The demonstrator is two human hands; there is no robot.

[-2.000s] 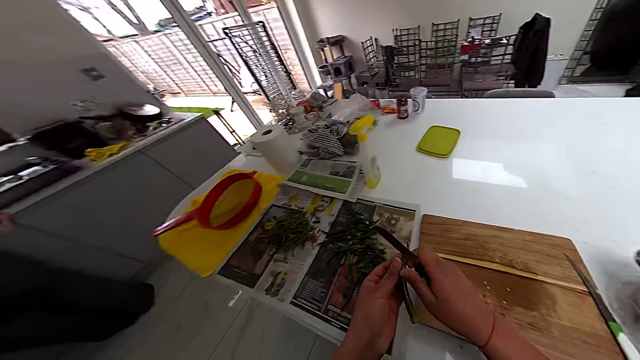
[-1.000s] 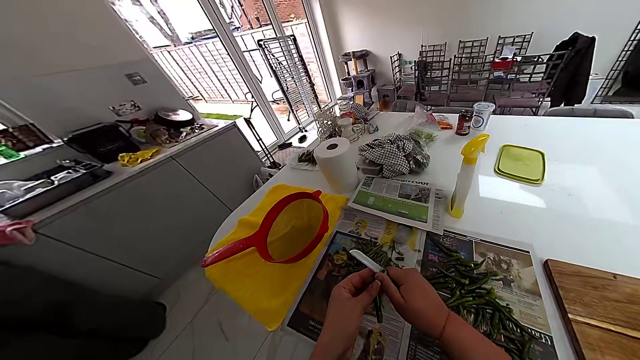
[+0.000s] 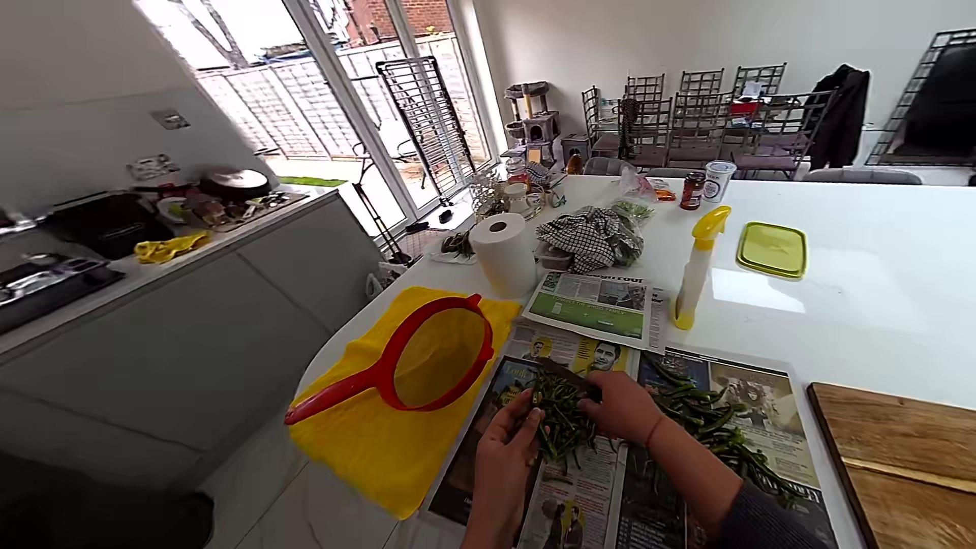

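Note:
My left hand [image 3: 509, 438] holds a small green chilli [image 3: 537, 398] between thumb and fingers, at the left edge of a pile of thin green chillies [image 3: 563, 423]. Just right of it, my right hand [image 3: 621, 408] is closed on a knife [image 3: 563, 374], its dark-looking blade pointing up and left over the pile. A second heap of green chillies [image 3: 709, 423] lies on the newspaper [image 3: 762, 396], partly behind my right forearm. A red-rimmed sieve [image 3: 383, 371] rests on a yellow cloth [image 3: 358, 450] to the left.
A wooden chopping board [image 3: 900, 457] lies at the right. Beyond the newspaper stand a paper towel roll [image 3: 505, 255] and a spray bottle [image 3: 694, 278]. Farther back are a checked cloth [image 3: 591, 236], a green lid [image 3: 772, 249], a jar [image 3: 692, 191] and a white tub [image 3: 717, 181].
Two seconds ago both hands were beside the chopping board; now they are over the left chilli pile. The knife blade, pale and raised one second ago, is now lower over the pile. The view has swung right.

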